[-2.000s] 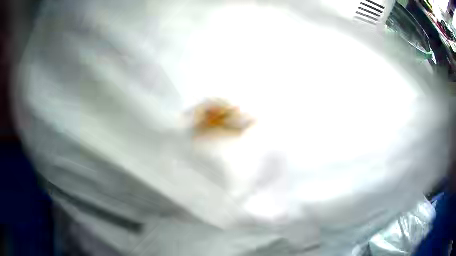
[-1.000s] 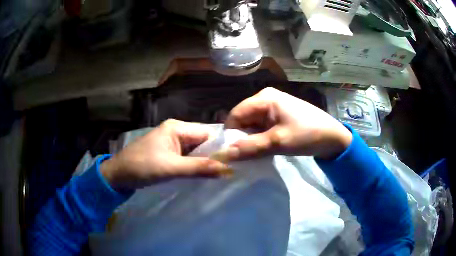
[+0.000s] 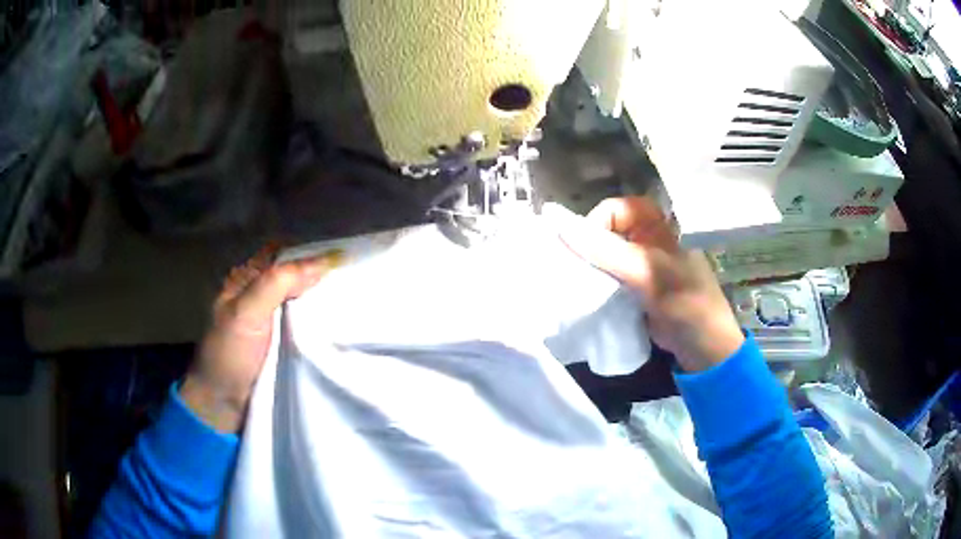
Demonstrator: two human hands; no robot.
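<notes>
A white garment [image 3: 453,390] hangs from the machine bed down towards me, its upper edge at the presser foot and needle area [image 3: 493,200]. The cream sewing machine head [image 3: 453,74] with a dark round hole is above it. My left hand [image 3: 253,311] pinches the garment's edge left of the needle, thumb on top. My right hand [image 3: 674,284] holds the cloth just right of the needle; its fingertips are overexposed. Whether the cloth lies under the foot is hard to tell in the glare.
A white vented housing [image 3: 738,116] stands right of the head, with a green round dish [image 3: 854,132] behind it. A clear lidded container [image 3: 782,318] is below. White cloth and plastic lie lower right [image 3: 854,442]. A red-handled tool [image 3: 116,114] is upper left.
My hands have moved apart from their close pinch, and the garment has gone forward to the needle. The machine head has come into view. The earliest frame shows mostly blurred white cloth.
</notes>
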